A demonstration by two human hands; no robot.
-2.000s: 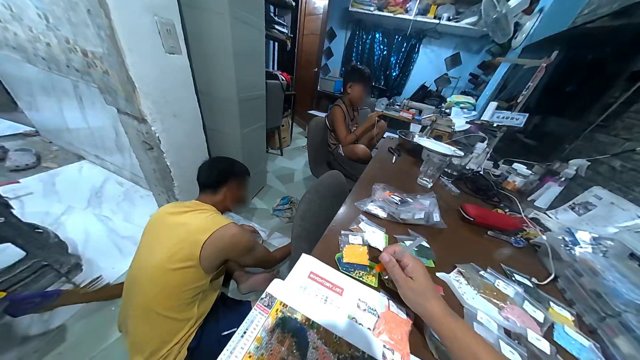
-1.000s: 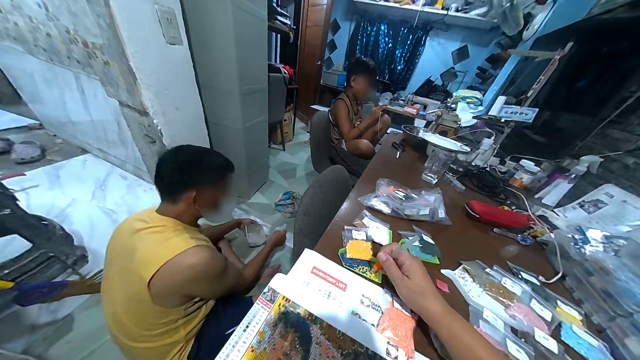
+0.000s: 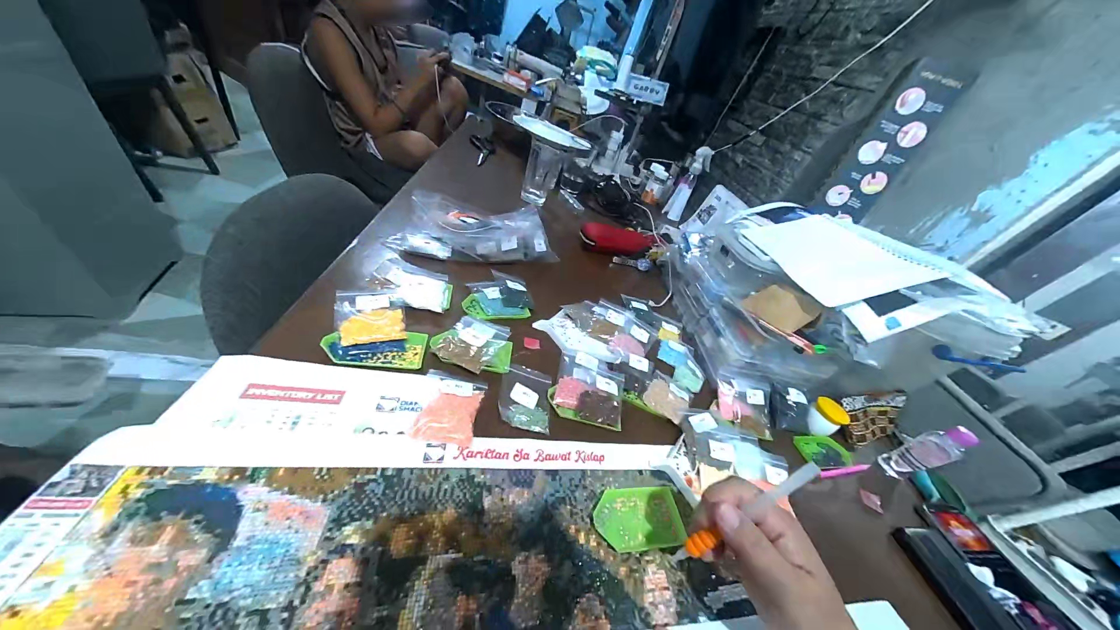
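Note:
My right hand [image 3: 761, 542] grips a diamond painting pen [image 3: 783, 492] with a white barrel and an orange grip, its tip pointing down and left. Just left of the hand, a green plastic tray [image 3: 640, 520] with small beads rests on the diamond painting canvas [image 3: 394, 551]. A bag of salmon-coloured beads [image 3: 448, 411] lies across the canvas's upper border. Beyond it are small bags of beads, among them an orange one [image 3: 372, 325] on a green tray [image 3: 411, 352]. My left hand is out of the frame.
A red pouch [image 3: 617, 238], a drinking glass [image 3: 544, 171] and a stack of clear plastic cases [image 3: 752, 297] stand farther back. At the right lie a small bottle [image 3: 929, 451] and a dark box [image 3: 936, 569]. A person [image 3: 376, 96] sits beyond the grey chair [image 3: 271, 254].
The view has swung right and down. My right hand, earlier over the bead bags beside the inventory sheet, is now at the canvas's right side, beside a green tray. The person in yellow is out of view.

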